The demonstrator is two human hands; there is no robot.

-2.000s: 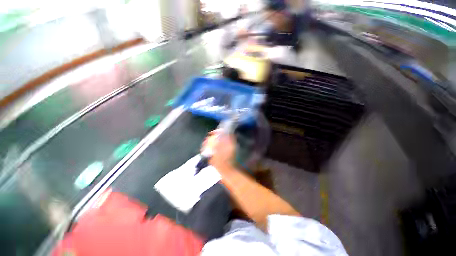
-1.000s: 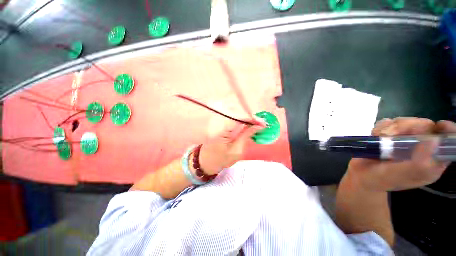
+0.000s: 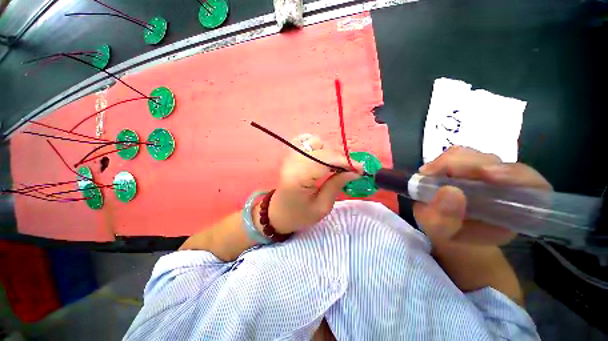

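Note:
A round green circuit board (image 3: pixel 360 188) lies near the right edge of the red work sheet (image 3: pixel 233 100). A red and a black lead wire (image 3: pixel 287 142) stick out from it. My left hand (image 3: pixel 308 183) pinches the wires close to the board with thumb and finger. My right hand (image 3: pixel 460 200) is wrapped around a clear dispensing syringe (image 3: pixel 500 202) with a dark front end, which points left with its tip at the board beside my left fingertips. The exact contact point is hidden by the fingers and the dark tip.
Several more green boards (image 3: pixel 161 144) with wires lie on the left of the sheet. Others lie on the dark belt (image 3: pixel 260 10) behind the metal rail. A pale stick (image 3: pixel 289 13) crosses the rail. A white wipe (image 3: pixel 475 123) lies right of the sheet. Red (image 3: pixel 30 283) and blue crates are at lower left.
My right hand has brought the syringe left from below the white wipe to the board. My left hand stays at the board's wires. The view has steadied and shifted slightly.

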